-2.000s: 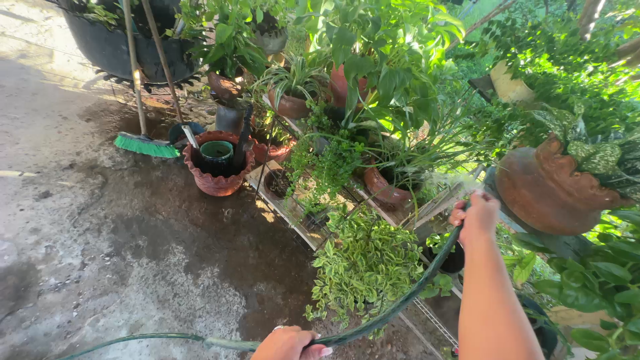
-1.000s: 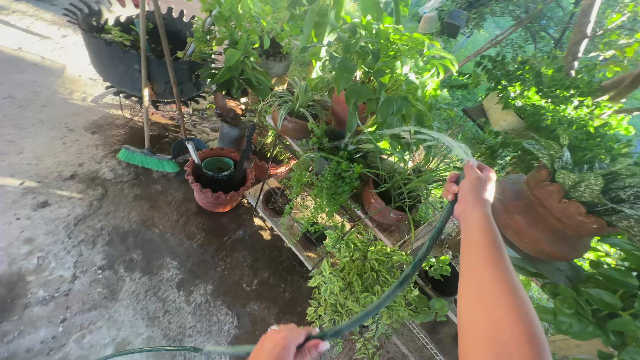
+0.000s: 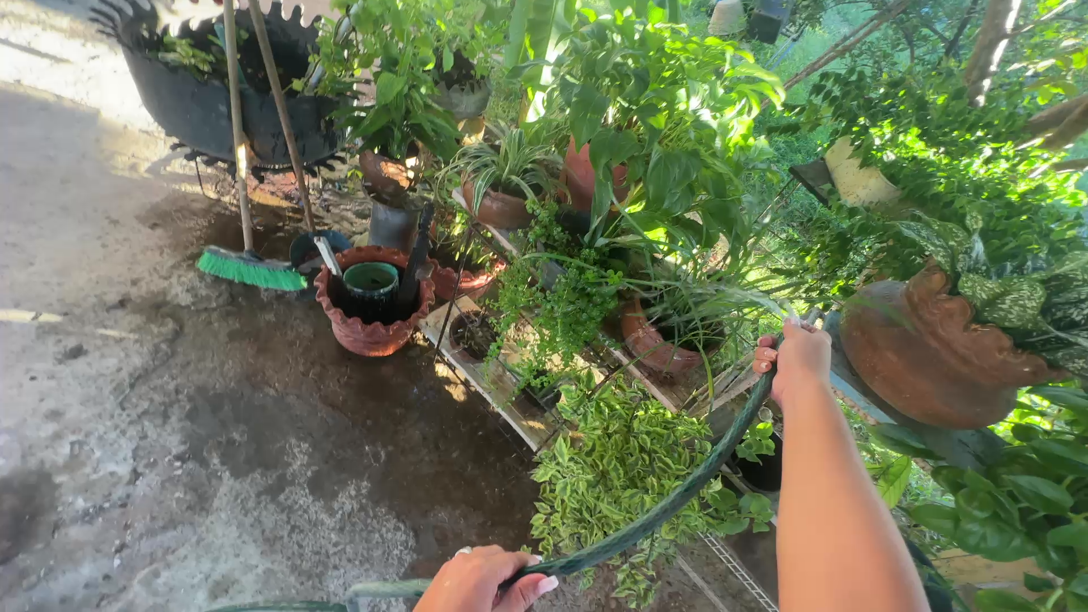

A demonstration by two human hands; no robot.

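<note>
My left hand (image 3: 489, 580), at the bottom middle, is closed around a green garden hose (image 3: 654, 514). The hose curves up to my right hand (image 3: 795, 357), which grips it close to its end. Water (image 3: 739, 293) comes out there and arcs left over a terracotta pot (image 3: 654, 344) of long, thin-leaved plants. Below the hose's curve and to its left grows a bushy variegated plant (image 3: 616, 467). Right of my right hand, a large terracotta pot with a wavy rim (image 3: 926, 357) holds a speckled-leaf plant.
Wooden plant shelves (image 3: 501, 404) carry several pots. On the wet concrete floor (image 3: 280, 442) are a reddish scalloped pot (image 3: 370, 331) with a green container inside, and a green-bristled broom (image 3: 251, 268). A big black planter (image 3: 229, 127) stands at the upper left.
Two seconds ago my right hand was lower in the view, with spray at the hose end; water now arcs leftward from it. My left hand keeps its hold on the hose.
</note>
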